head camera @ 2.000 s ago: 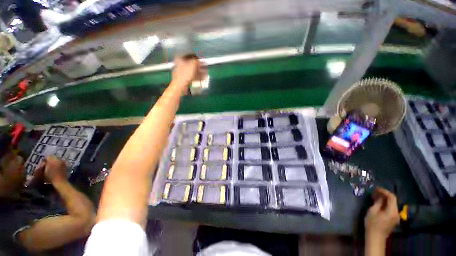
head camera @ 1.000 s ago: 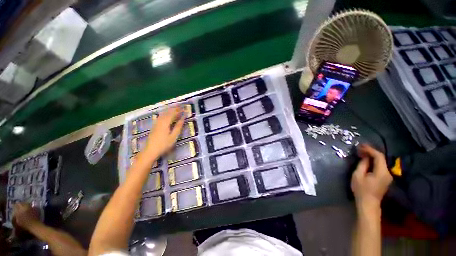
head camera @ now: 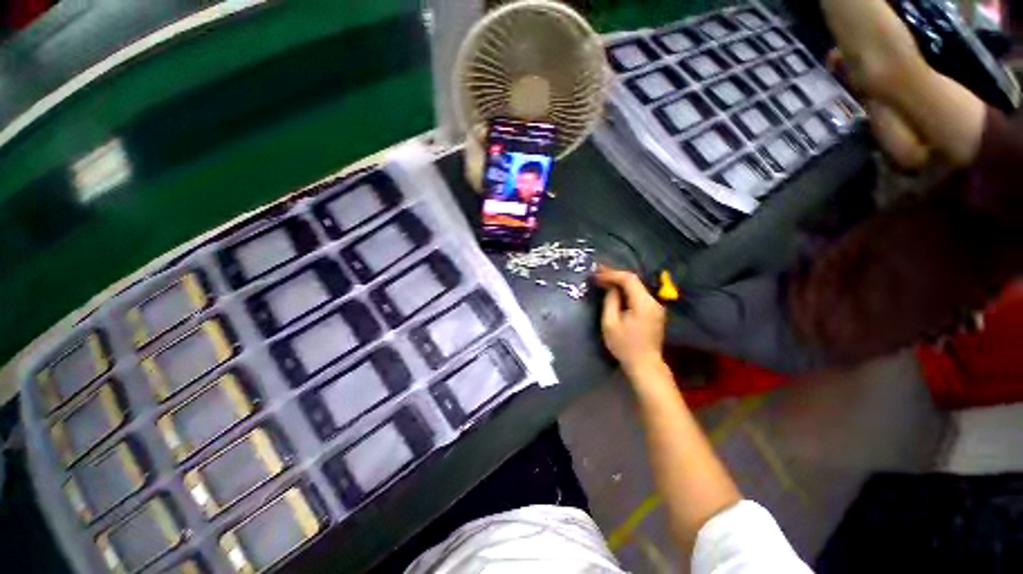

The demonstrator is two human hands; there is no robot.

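Observation:
My right hand (head camera: 633,322) is at the right end of the pile of small metal parts (head camera: 552,265) on the dark bench. Its fingertips are close together; whether they pinch a part is too small to tell. My left hand is out of the picture. The blister tray (head camera: 536,364) lies left of the pile, tilted in view. It holds several phone housings (head camera: 387,297). Those in the two left columns have gold end strips; the others are all black.
A lit smartphone (head camera: 516,185) leans on a beige fan (head camera: 533,84) behind the pile. Stacked trays (head camera: 673,185) stand at the upper right, beside another person's arm (head camera: 909,84). A yellow plug (head camera: 667,285) lies right of my hand. The green conveyor (head camera: 280,112) runs behind the tray.
The view has swung right, so the tray, fan and pile sit further left. My left hand, earlier over the tray, has left the picture. My right hand remains by the pile.

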